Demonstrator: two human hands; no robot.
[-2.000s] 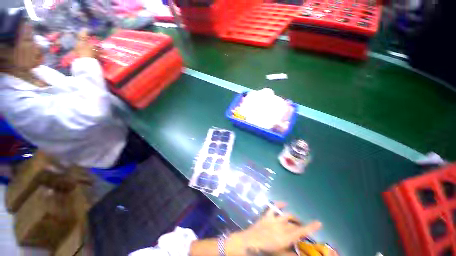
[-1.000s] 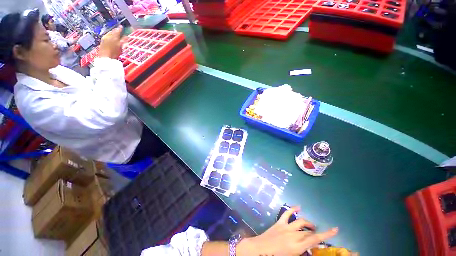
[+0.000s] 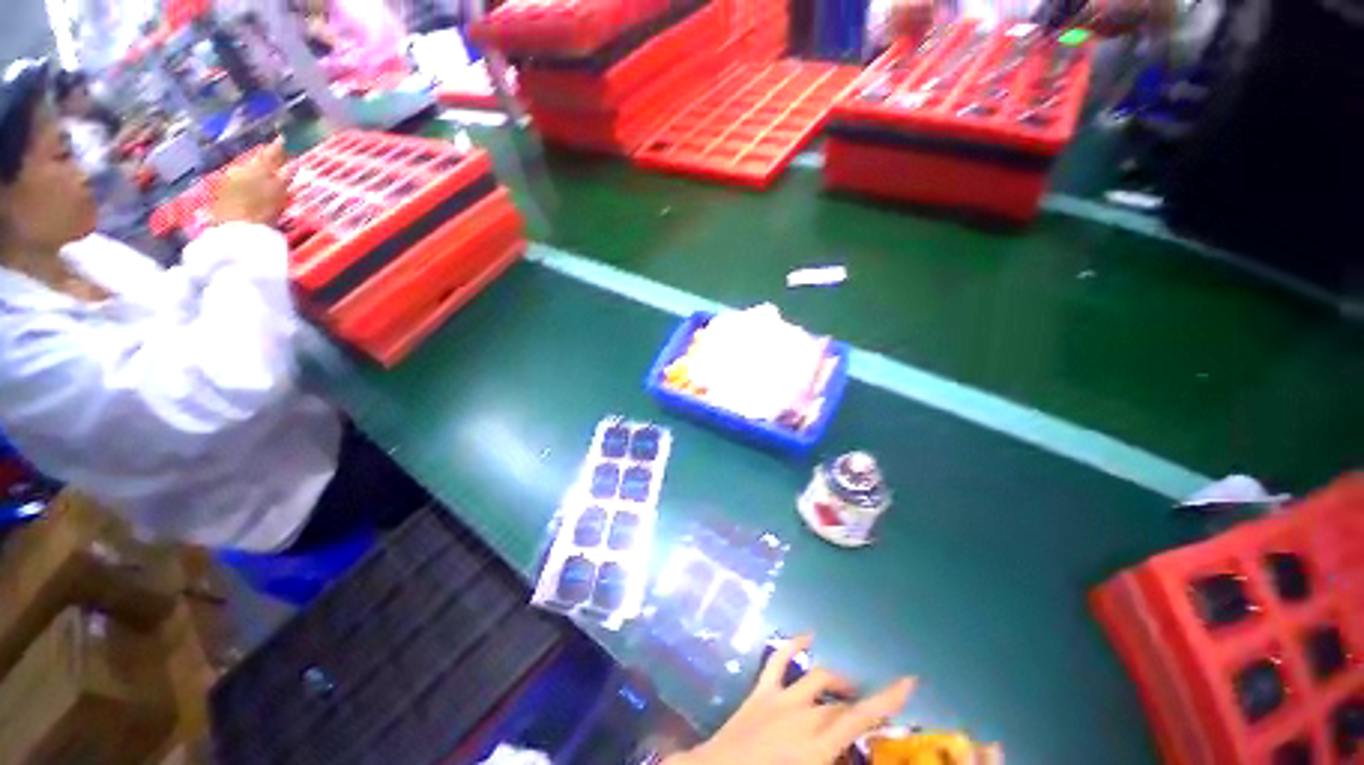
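Note:
My left hand point(image 3: 785, 720) is low in the picture, blurred, with its fingers spread over the bench. A small dark watch unit point(image 3: 784, 658) lies at its fingertips. My right hand point(image 3: 925, 749) shows only as yellow finger cots at the bottom edge; what it holds is hidden. A white-backed film sheet point(image 3: 615, 508) with two columns of dark squares lies left of the hands. A shiny clear film sheet point(image 3: 703, 593) lies beside it, just above my left hand.
A clear bottle point(image 3: 845, 501) and a blue bin point(image 3: 738, 425) of white cloths stand beyond the hands. Red trays stand at right point(image 3: 1197, 658), at the back point(image 3: 939, 168) and at left point(image 3: 424, 251), where a person in white sits. A white strip point(image 3: 817, 277) lies beyond the bin.
The view has shifted, so more of the right red tray shows. My left hand stays low by the dark unit; my right hand remains mostly cut off.

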